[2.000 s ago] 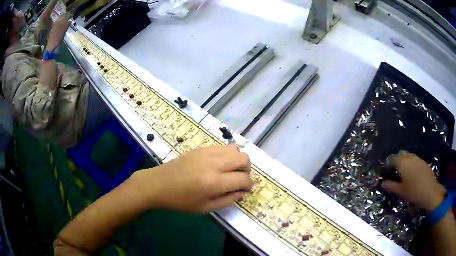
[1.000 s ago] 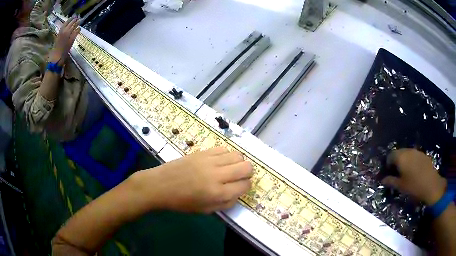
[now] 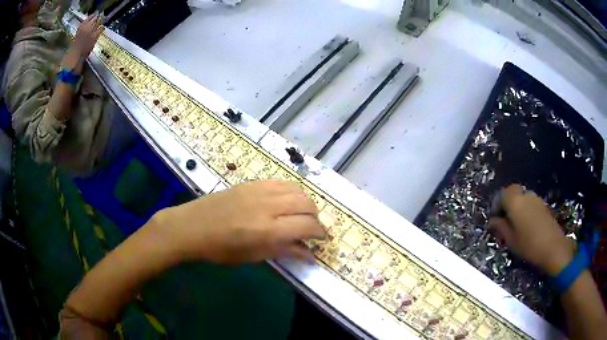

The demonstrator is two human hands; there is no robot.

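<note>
A long yellow circuit board panel (image 3: 359,239) lies in the rail track, running from upper left to lower right, with small red-brown components on it. My left hand (image 3: 259,222) is over the panel, palm down, fingers curled and fingertips at the board; whether it holds a part is hidden. A black component tray (image 3: 532,143) at the right holds loose silver components (image 3: 459,192). My right hand (image 3: 529,229), with a blue wrist strap (image 3: 574,267), is over the tray with thumb and fingers close together; a small greyish thing seems to be at the fingertips, too blurred to name.
Two pairs of grey support bars (image 3: 376,116) lie on the white bench (image 3: 266,43). Black thumb screws (image 3: 293,155) sit along the rail. A metal bracket (image 3: 419,16) stands at the back. Another person's arm (image 3: 63,93) reaches to the far end of the track, near another black tray (image 3: 156,23).
My left hand has shifted slightly left and up along the panel. My right hand has moved a little left over the tray. The other person's hand has moved at the track's far end.
</note>
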